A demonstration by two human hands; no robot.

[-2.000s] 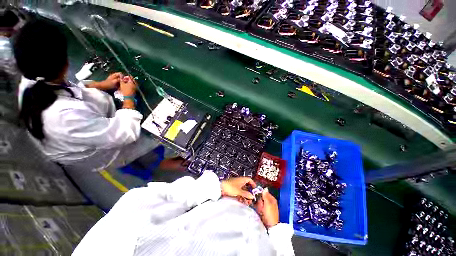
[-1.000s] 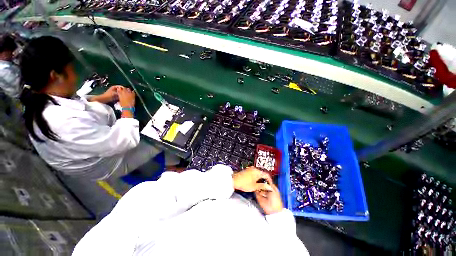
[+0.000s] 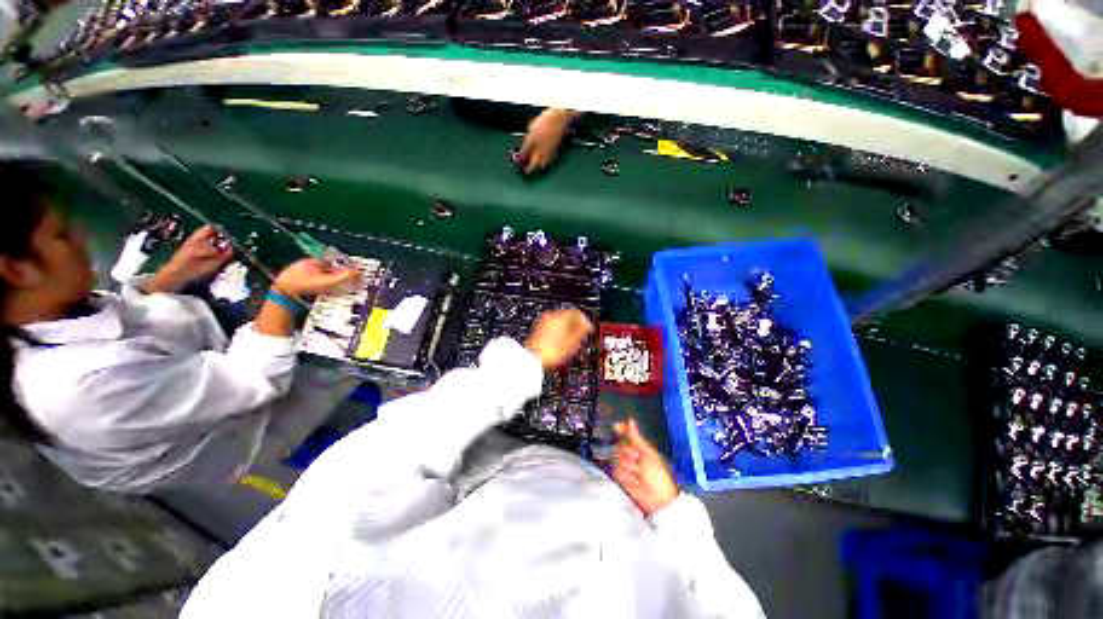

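The black compartment tray (image 3: 484,317) lies in front of me, with dark pockets and small silver-topped units standing along its far edge. My left hand (image 3: 559,339) is over the tray's right part, fingers bent down; what is under them is hidden. My right hand (image 3: 644,470) is raised below the red parts box, fingertips up near the tray's near right corner; it is blurred and I cannot tell whether it holds anything. The red parts box (image 3: 657,358) holds small pale pieces and stands between the tray and the blue bin (image 3: 861,417), which holds a heap of silver-black parts.
A worker in white (image 3: 157,375) sits at left, hands near a black-and-white case with a yellow label (image 3: 374,335). Another hand (image 3: 544,139) reaches onto the green belt under the raised shelf (image 3: 605,91) of filled trays. Another filled tray (image 3: 1047,423) stands at far right.
My hands were together below the red box; they have parted, the left moving up over the tray. Another person's hand has appeared over the belt. The neighbour's hands have moved apart.
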